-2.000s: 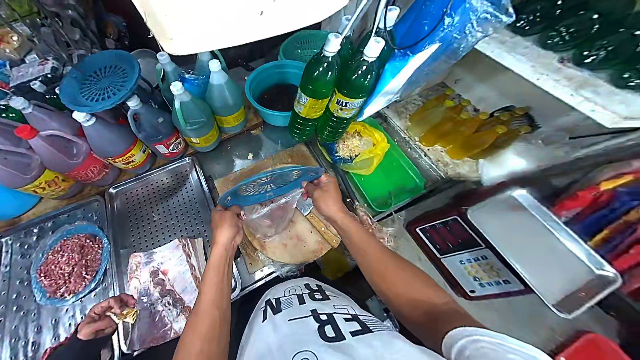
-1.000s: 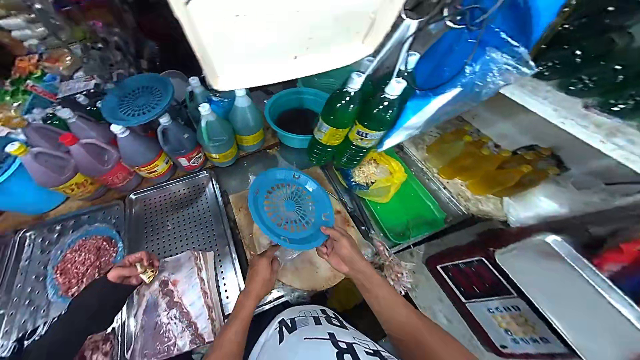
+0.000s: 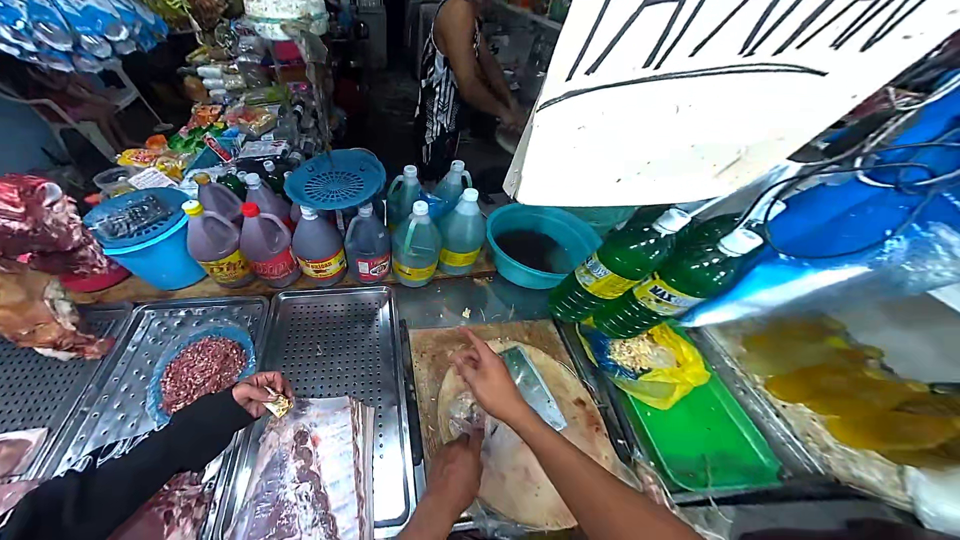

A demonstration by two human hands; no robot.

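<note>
My left hand grips a clear plastic bag above a round wooden chopping board. My right hand is raised just above and right of the bag, index finger extended, holding nothing that I can see. Beside it a cleaver lies flat on the board with its wide blade showing; its handle is hidden. A slab of ribs lies on a perforated metal tray to the left.
Another person's hand holds a banknote over the ribs. Ground meat fills a blue basin nearby. Jugs, a teal basin and green bottles stand along the back. A yellow bag rests on a green tray. Another person stands beyond.
The blue plastic strainer has left my hands. My left hand now holds the clear bag low over the board, and my right hand is apart from it. The view has swung left and up.
</note>
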